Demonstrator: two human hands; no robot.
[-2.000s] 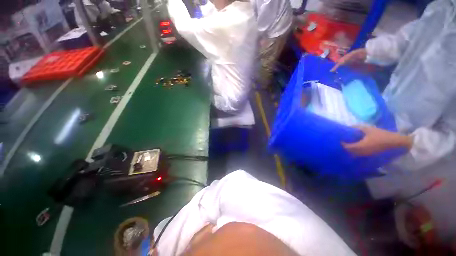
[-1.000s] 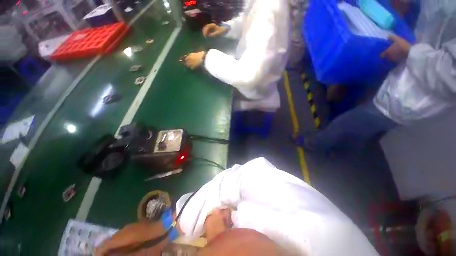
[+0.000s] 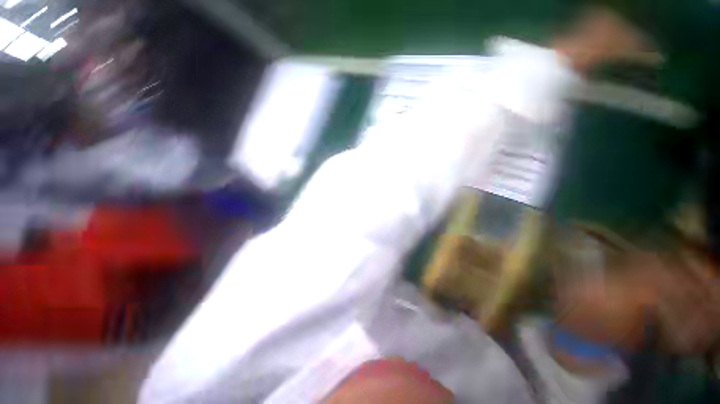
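The view is strongly blurred. My left hand [image 3: 608, 41] is at the upper right, at the end of a long white sleeve, over the green bench; whether it holds anything cannot be told. My right hand [image 3: 631, 296] is at the right, with a blue band on its wrist; a thin dark streak shows by its fingers, too blurred to name. Between my arms lies the work fixture [image 3: 466, 268], a brown patch between two pale yellow strips at the bench edge. My right hand is to the right of it.
A white ribbed stack [image 3: 523, 162] lies just beyond the fixture, partly under my left sleeve. A white sheet or tray [image 3: 286, 118] is farther left. Red crates or bins [image 3: 95, 272] stand at the far left. The green bench [image 3: 631, 166] spans the upper right.
The view has swung left, away from the blue bin, soldering station and round holder. The fixture, white stack and my outstretched left arm now show; my right hand appears farther right.
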